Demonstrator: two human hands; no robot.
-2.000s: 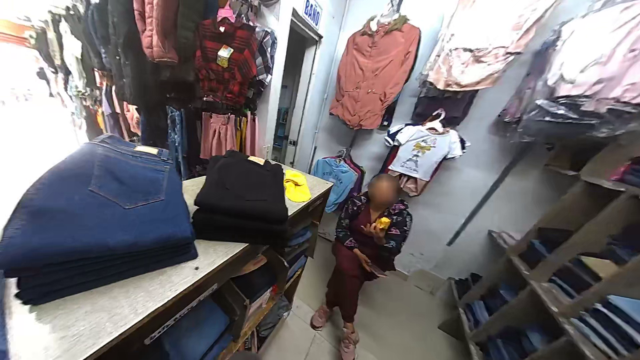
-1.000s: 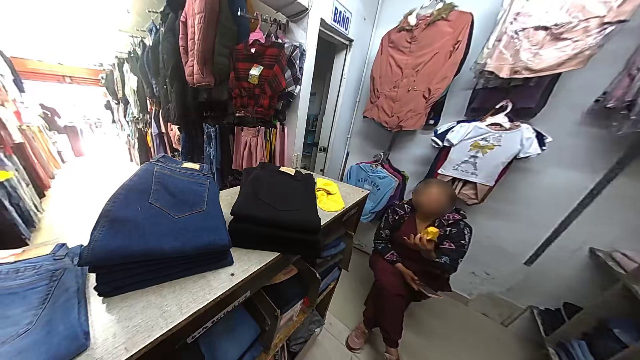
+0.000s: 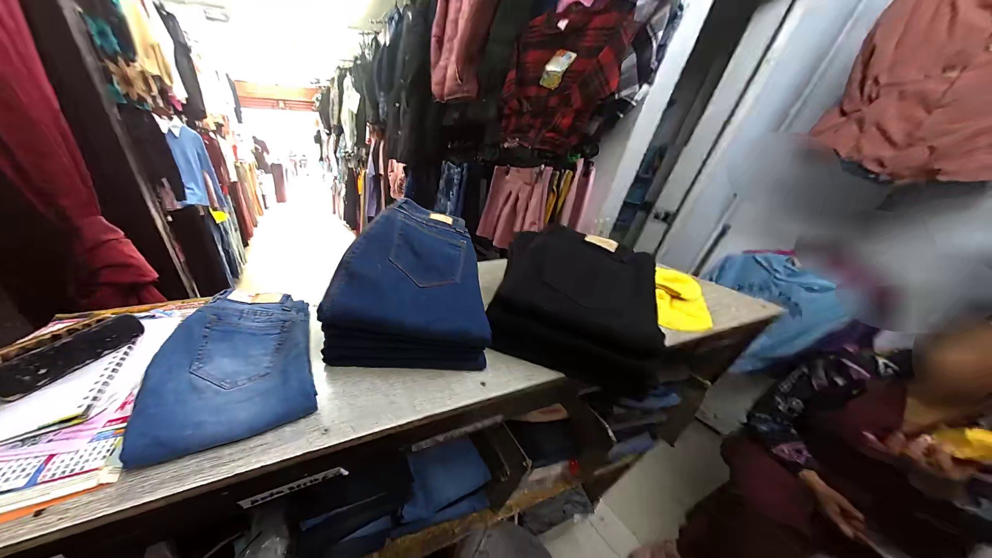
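Neither my left hand nor my right hand shows in the head view. On the wooden counter (image 3: 403,395) lies a folded pair of lighter blue jeans (image 3: 232,364) at the left. Beside it, in the middle, stands a stack of folded dark blue jeans (image 3: 403,294). A stack of folded black jeans (image 3: 577,294) sits to the right of that, with a yellow cloth item (image 3: 682,298) behind its right side.
Papers, a spiral notebook (image 3: 77,387) and a black case (image 3: 70,356) lie at the counter's left end. Shelves below hold folded jeans (image 3: 446,473). A seated person (image 3: 837,449) is at the right, holding something yellow. Clothes hang along the walls, including a red plaid shirt (image 3: 566,77).
The view has swung left, bringing the lighter blue jeans, notebook and papers into sight. The stacks on the counter have not plainly moved.
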